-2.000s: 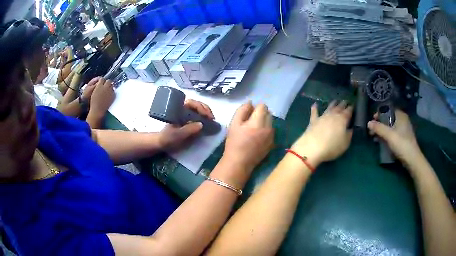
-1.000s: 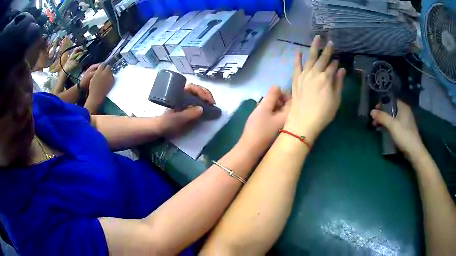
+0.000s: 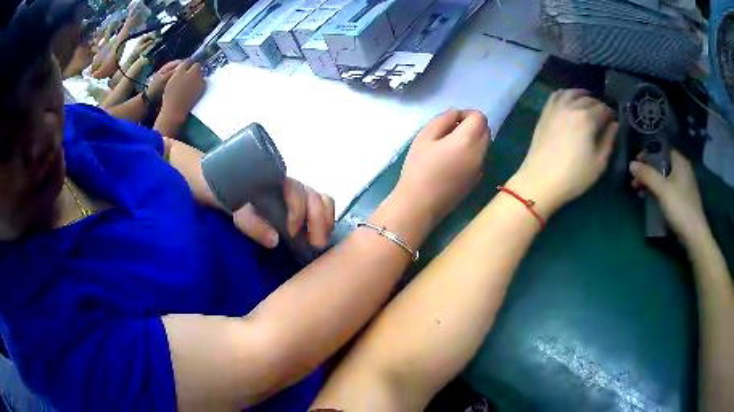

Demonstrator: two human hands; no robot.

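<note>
My right hand (image 3: 674, 191) holds the dark grey handle of a blower (image 3: 649, 110) at the right. Its round spoked grille faces up and the handle end points toward me. My left hand (image 3: 567, 145), with a red string on the wrist, has curled fingers just left of it. A second dark unit (image 3: 618, 84) lies beside the held blower, mostly hidden. Whether my left fingers grip it cannot be told. A coworker in blue holds another grey blower (image 3: 245, 165) at the left, head up and tilted.
The coworker's other hand (image 3: 447, 165) is closed beside my left forearm. Printed boxes (image 3: 354, 40) stand on a white sheet (image 3: 298, 113). Flat blanks (image 3: 620, 36) are stacked behind the blowers. A fan (image 3: 721, 56) is at the right edge. The green mat (image 3: 595, 298) lies in front.
My left hand has come down and right from above the mat, toward the blowers, and its fingers have curled. The coworker's blower has moved closer to their body and tilted. The view has shifted.
</note>
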